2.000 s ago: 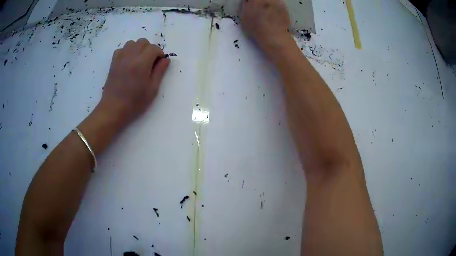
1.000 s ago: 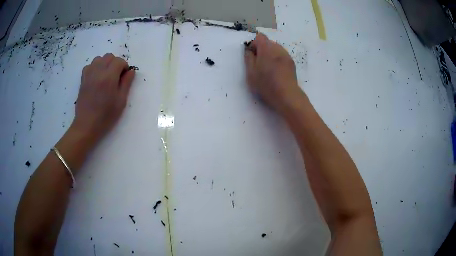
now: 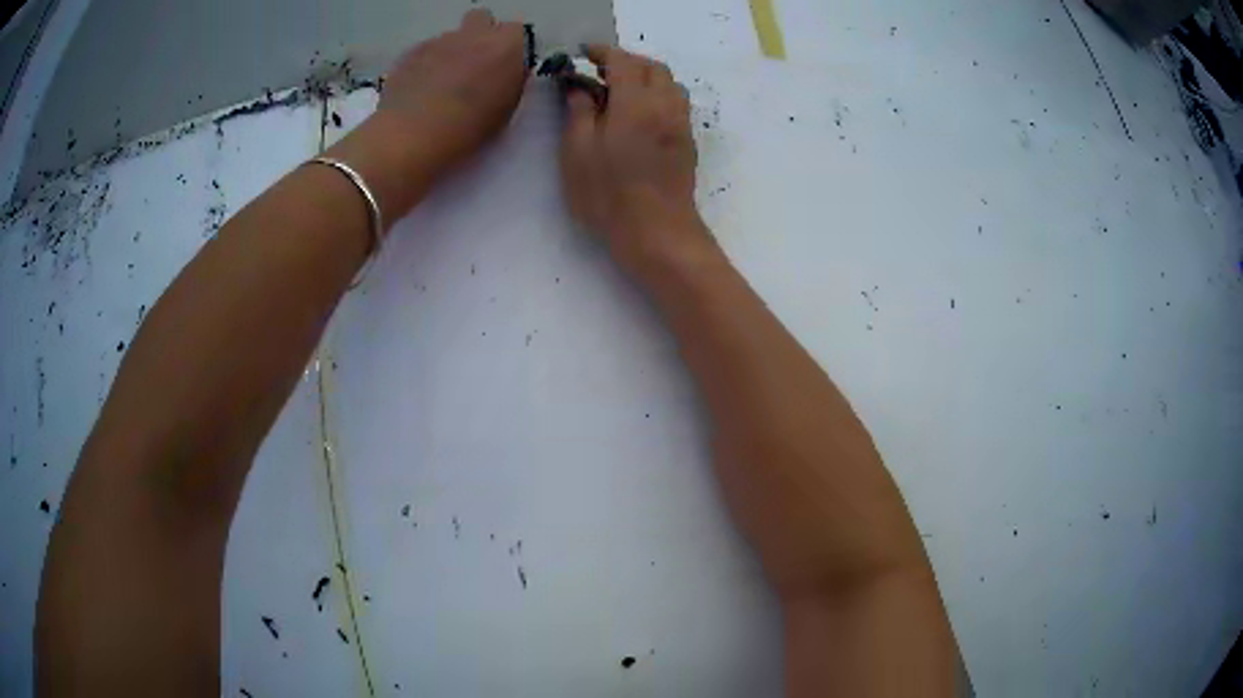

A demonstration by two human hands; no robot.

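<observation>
My left hand (image 3: 457, 85) is at the front edge of the greyboard sheet (image 3: 246, 52), its fingers closed around a small dark scrap (image 3: 529, 47) that sticks out at the fingertips. My right hand (image 3: 634, 134) is just to its right, with a dark, ragged lump (image 3: 556, 66) between thumb and fingers. The two hands are close together but apart. The residue band (image 3: 256, 105) runs along the greyboard's edge to the left of my left hand. A silvery bracelet is on my left wrist.
Dark crumbs (image 3: 320, 589) lie scattered over the white tabletop (image 3: 872, 382). A taped seam (image 3: 331, 477) runs from the far edge to the near side. A yellow tape strip (image 3: 766, 27) lies at the far side. Dark items (image 3: 1152, 17) are at the far right.
The view has shifted right. My left hand has moved right and away from me to the greyboard edge. My right hand has come close to it, and the dark lump now shows in its fingers.
</observation>
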